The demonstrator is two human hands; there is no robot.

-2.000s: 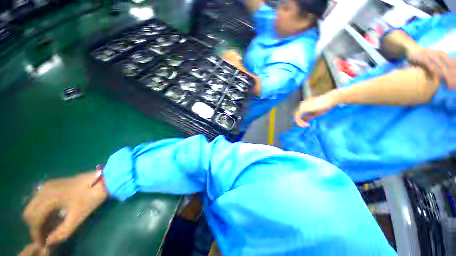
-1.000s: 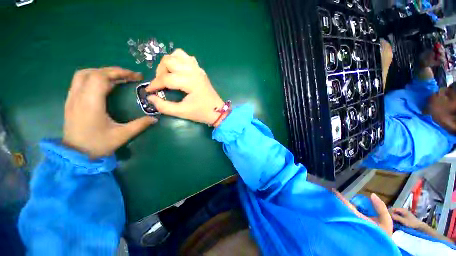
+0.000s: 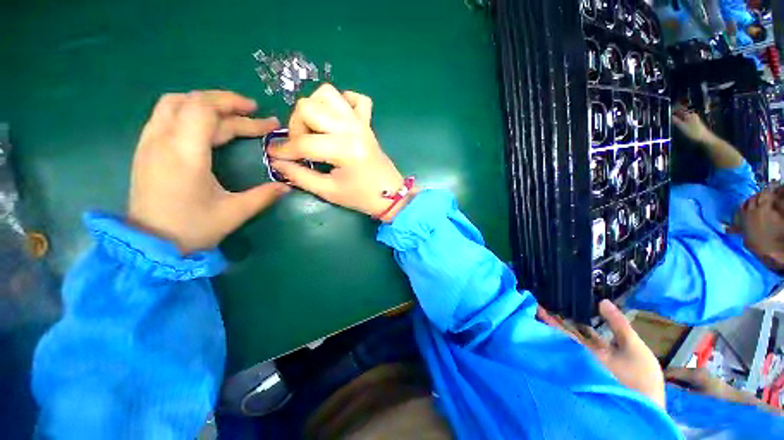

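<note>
A small black watch housing (image 3: pixel 273 156) with a shiny silver rim lies on the green mat between my hands, partly hidden by fingers. My left hand (image 3: pixel 193 168) curves around its left side, with fingertips at its upper edge and the thumb at its lower edge. My right hand (image 3: pixel 339 150) reaches over it from the right, with thumb and finger together on the housing; any piece between them is hidden. A loose pile of small metal pieces (image 3: pixel 294 74) lies just beyond my right hand.
Stacked black blister trays (image 3: pixel 550 163) stand at the right, the top one filled with housings and one white square piece (image 3: pixel 598 238). A crinkled clear plastic bag (image 3: pixel 9 185) lies at the left edge. People in blue smocks are at the right; one hand (image 3: pixel 632 352) is near the stack.
Both hands and the housing sit slightly further right in view, along with the pile and trays. My right finger and thumb are closer together over the housing. Another person's hand shows more below the stack.
</note>
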